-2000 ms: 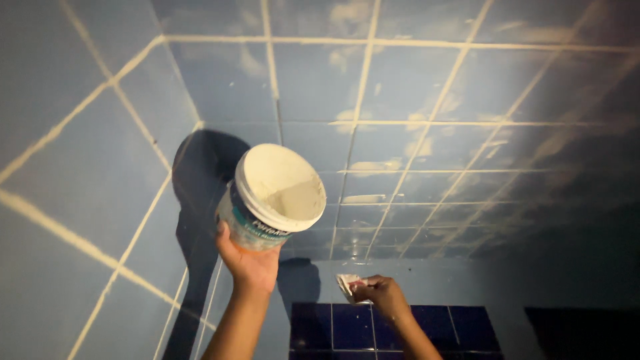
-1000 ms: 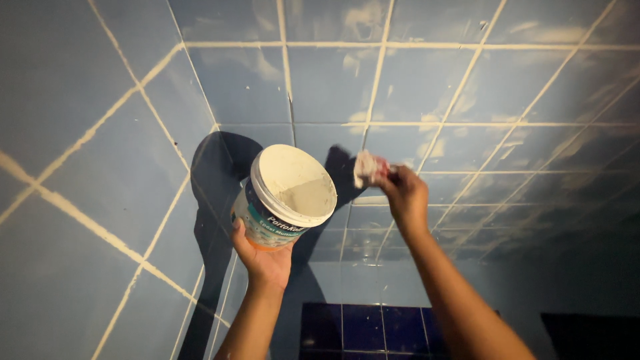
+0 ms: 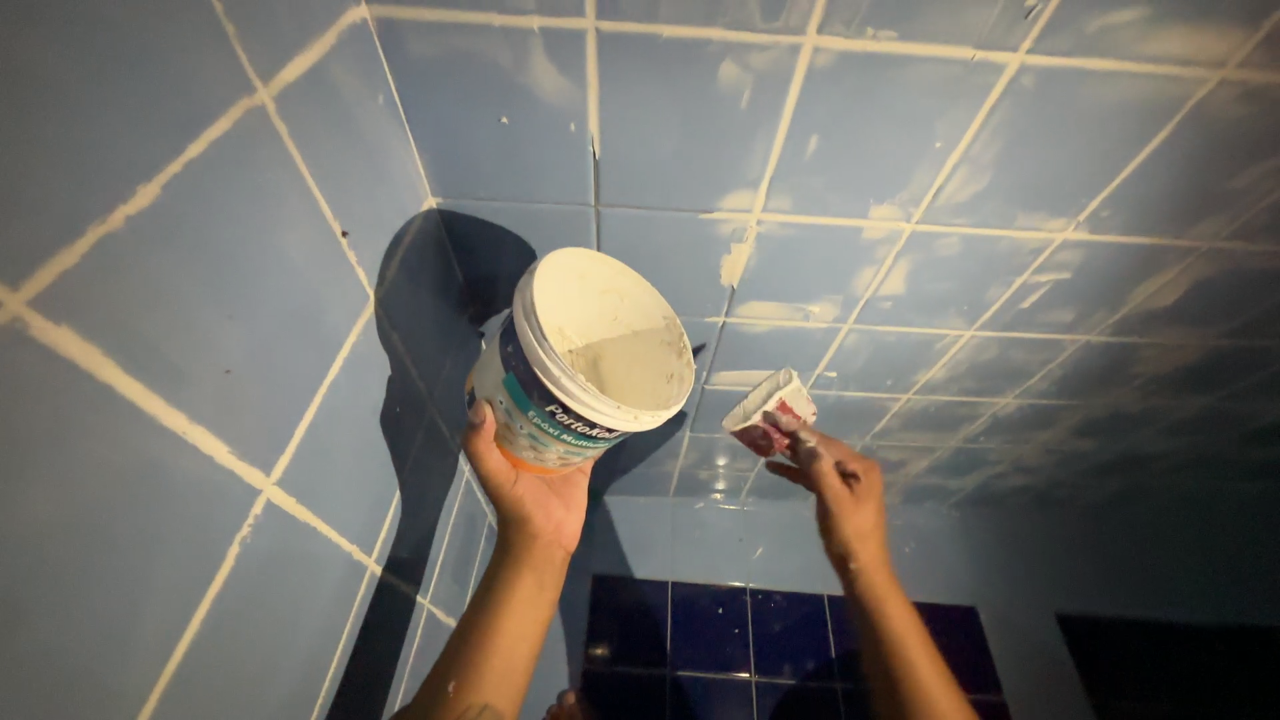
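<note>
My left hand (image 3: 535, 490) holds a white plastic tub (image 3: 560, 400) of PortoKoll epoxy grout from below, its open mouth tilted toward me. Pale grout (image 3: 635, 370) lies inside against the lower wall of the tub. To the right of the tub, my right hand (image 3: 835, 480) pinches a small red spreader (image 3: 770, 412) coated with whitish grout. A gap separates the spreader from both the tub and the tiles. Behind them, light blue tiles (image 3: 690, 120) have pale grout in many joints and smears on their faces; one joint (image 3: 597, 180) between two tiles looks dark.
Another blue tiled surface (image 3: 130, 400) with wide pale joints rises close on the left and meets the tiles at a corner. Dark blue tiles (image 3: 710, 625) stand lower down behind my forearms. A dark rectangular area (image 3: 1170, 660) is at the lower right. Shadows fall behind the tub.
My right hand rose with the spreader toward the tiles beside the tub, then came lower again. My left hand keeps hold of the tub throughout.
</note>
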